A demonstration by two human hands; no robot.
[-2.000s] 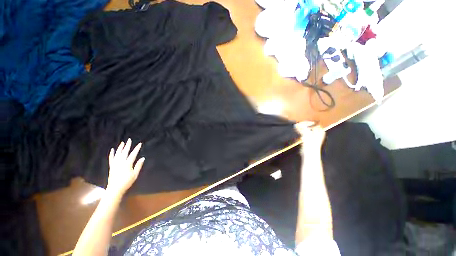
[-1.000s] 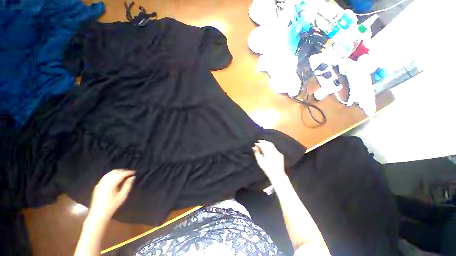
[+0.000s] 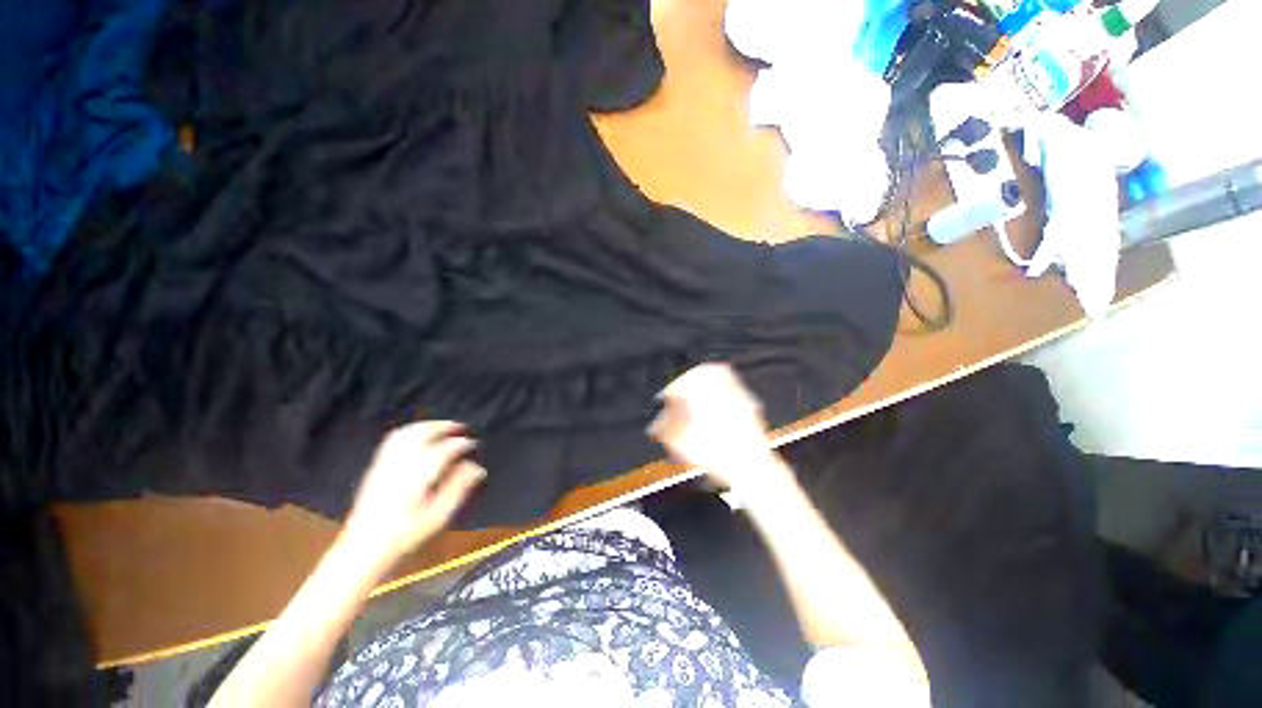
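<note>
The black dress (image 3: pixel 526 277) lies spread on the table, with its gathered tier seam (image 3: pixel 554 394) running across the skirt. The hem side lies towards me, close to the table's front edge. My left hand (image 3: pixel 419 477) is over the lower skirt, fingers curled, thumb and fingertips at the cloth. My right hand (image 3: pixel 709 422) is further right at the gathered seam, fingers bent and blurred. Whether either hand pinches cloth or holds a tool is hidden.
Blue cloth (image 3: pixel 76 132) is heaped at the far left. White rounded lumps (image 3: pixel 830 132), a black cable (image 3: pixel 930 293), a power strip (image 3: pixel 976 215) and bottles are at the right. The table's yellowish edge (image 3: pixel 955 374) runs diagonally before me, with dark cloth (image 3: pixel 927 512) below it.
The skirt's right corner now spreads further right on the table. My left hand has moved right. My right hand was at the far corner, then moved left to the seam. The view has shifted.
</note>
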